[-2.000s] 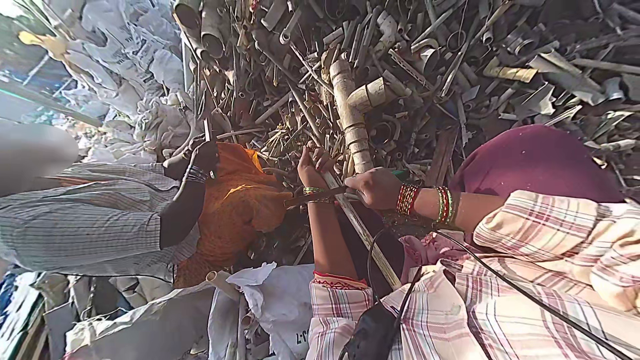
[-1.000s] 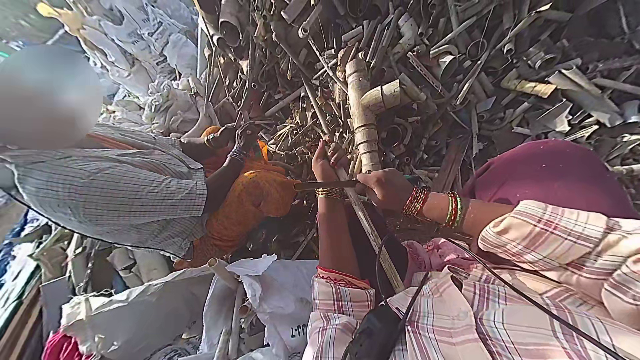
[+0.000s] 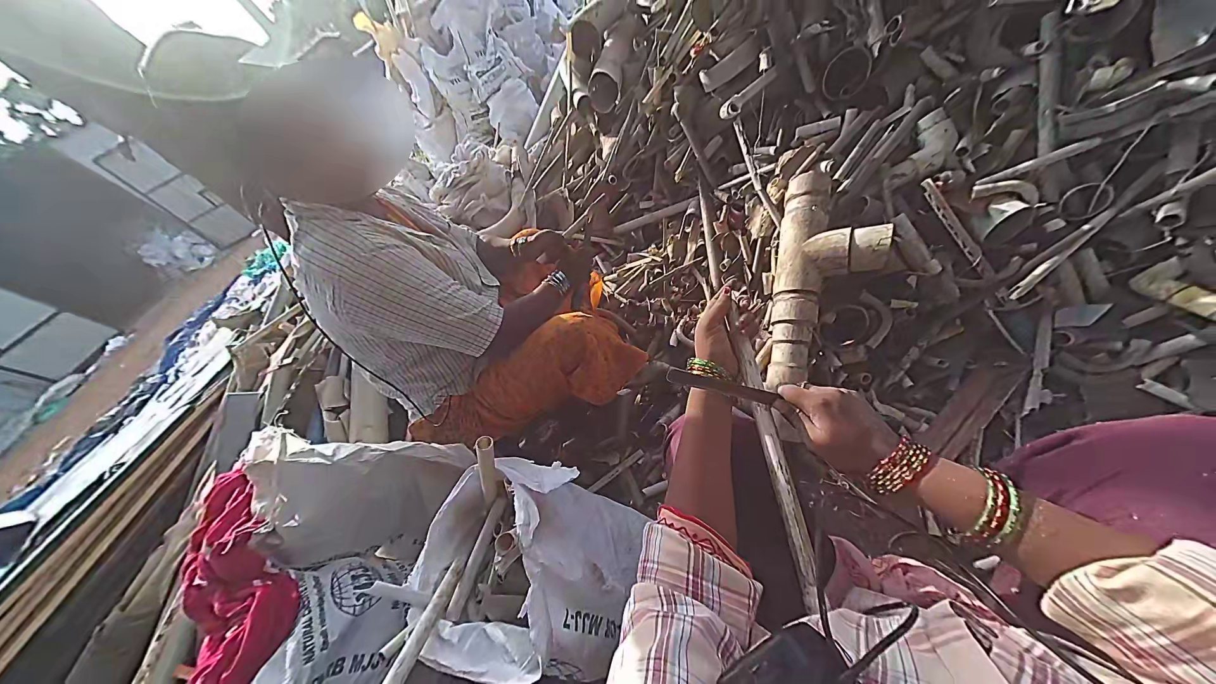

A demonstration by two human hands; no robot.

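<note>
My left hand (image 3: 717,328) grips a long thin pale pipe (image 3: 781,489) that runs from the scrap pile down towards my lap. In my right hand (image 3: 841,427) is a dark flat-bladed tool (image 3: 722,385), probably a knife, its blade lying across the pipe just below my left hand. Close beyond my right hand, a thick cream plastic pipe with a tee branch (image 3: 798,275) rests on the pile. My right palm and the tool's handle are mostly hidden by my fingers.
Mixed scrap pipes (image 3: 1007,190) spread ahead and to the right. A co-worker in a striped shirt (image 3: 399,294) sits at the left, hands together over the pile. White sacks (image 3: 579,541) with pipe pieces and a red cloth (image 3: 233,579) lie at lower left.
The view has swung left, showing more of the co-worker and the ground beyond. My hands remain on the pipe and the bladed tool.
</note>
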